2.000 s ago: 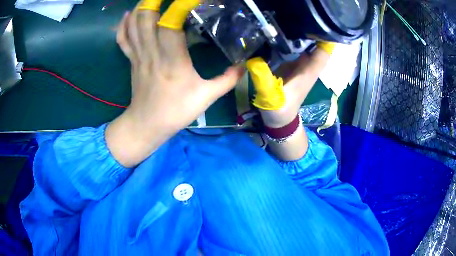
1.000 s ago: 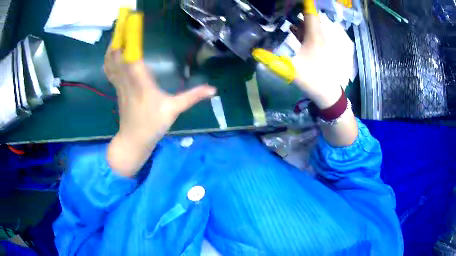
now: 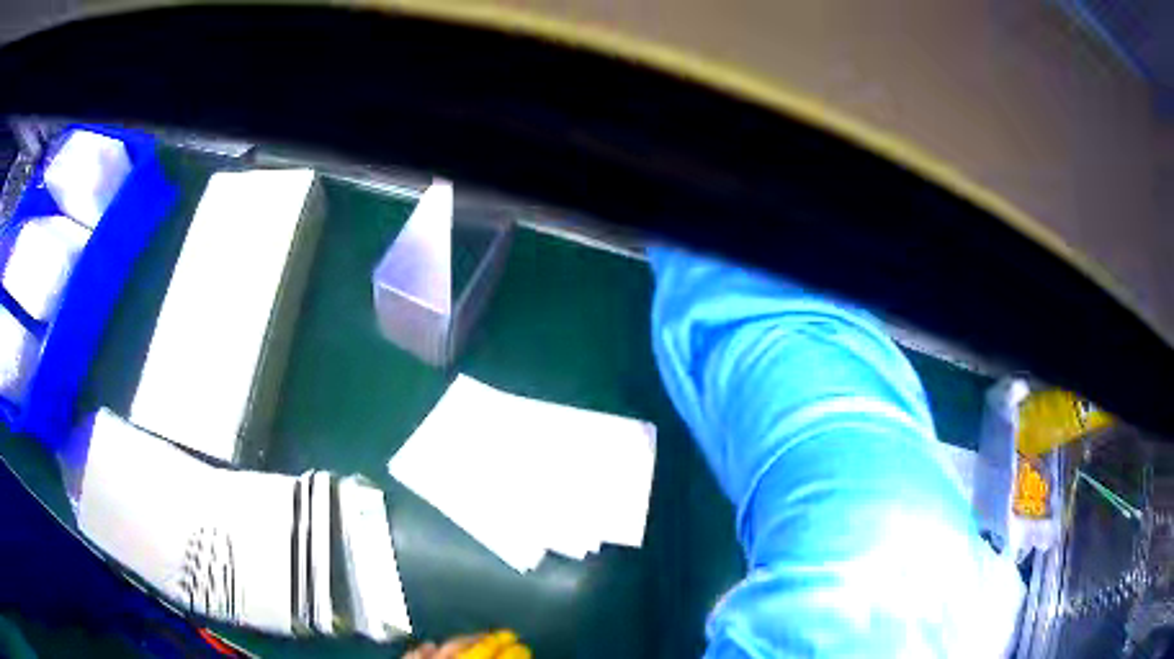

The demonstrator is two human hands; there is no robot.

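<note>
Matte white sheets, likely wipes [image 3: 547, 476], lie fanned on the green bench. A mirror stack [image 3: 206, 528] of pale plates with dark gaps leans at lower left. Only the yellow-cotted fingertips of my left hand [image 3: 470, 646] show, cut off by the bottom edge beside the stack; what it holds is hidden. My right hand is not in view; a blue sleeve [image 3: 824, 451] crosses the right half up to a dark curved band [image 3: 579, 167] that hides the upper view. The housing and lens are not in view.
A long white carton [image 3: 225, 315] and a grey-silver wedge-shaped piece [image 3: 415, 303] stand behind. A blue bin [image 3: 97, 296] with white contents is at left. A small tray with orange-yellow finger cots [image 3: 1033, 489] and mesh-patterned wrapping [image 3: 1114, 566] are at right.
The view has swung up and left. The housing has left the view, a dark band covers the top, my left hand is now at the bottom edge and my right hand is gone.
</note>
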